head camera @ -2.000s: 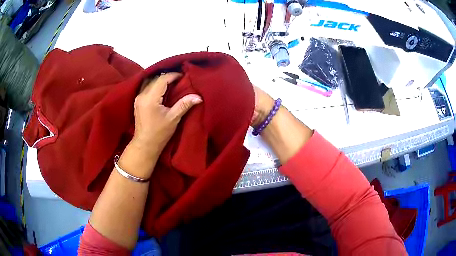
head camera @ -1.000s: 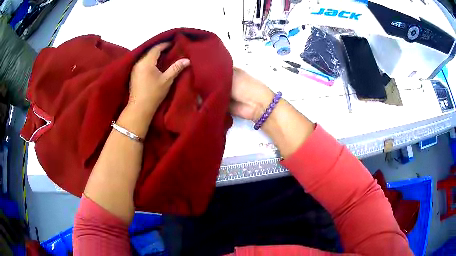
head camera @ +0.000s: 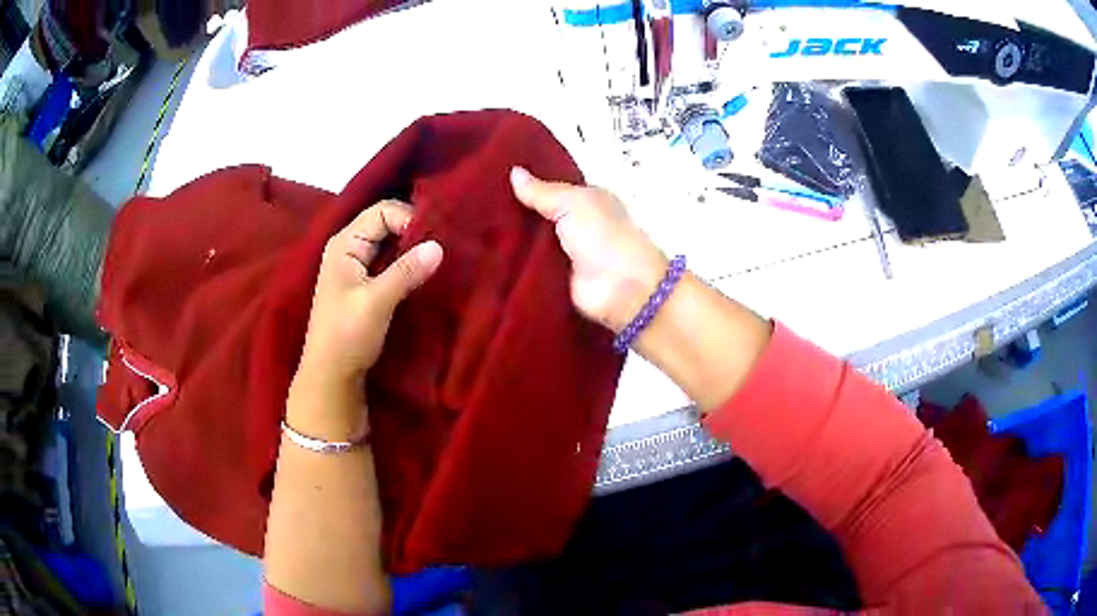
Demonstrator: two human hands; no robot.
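Observation:
A large dark red garment (head camera: 229, 325) lies bunched over the left of the white table, with a white-edged opening at its far left. My left hand (head camera: 367, 283) is inside a fold near the middle, gripping the cloth between thumb and curled fingers. My right hand (head camera: 589, 247) holds the right edge of the garment, thumb on top; its fingers are hidden behind the fabric.
A white JACK sewing machine (head camera: 830, 48) stands at the back right. Near it lie a black packet (head camera: 804, 135), a black phone (head camera: 905, 163), and pink and blue slim tools (head camera: 800, 207). A blue bin (head camera: 1083, 481) holds red pieces at lower right.
My right thumb now shows on top of the fabric, where the right hand was partly hidden behind it. The view has shifted, showing another red piece at the top left.

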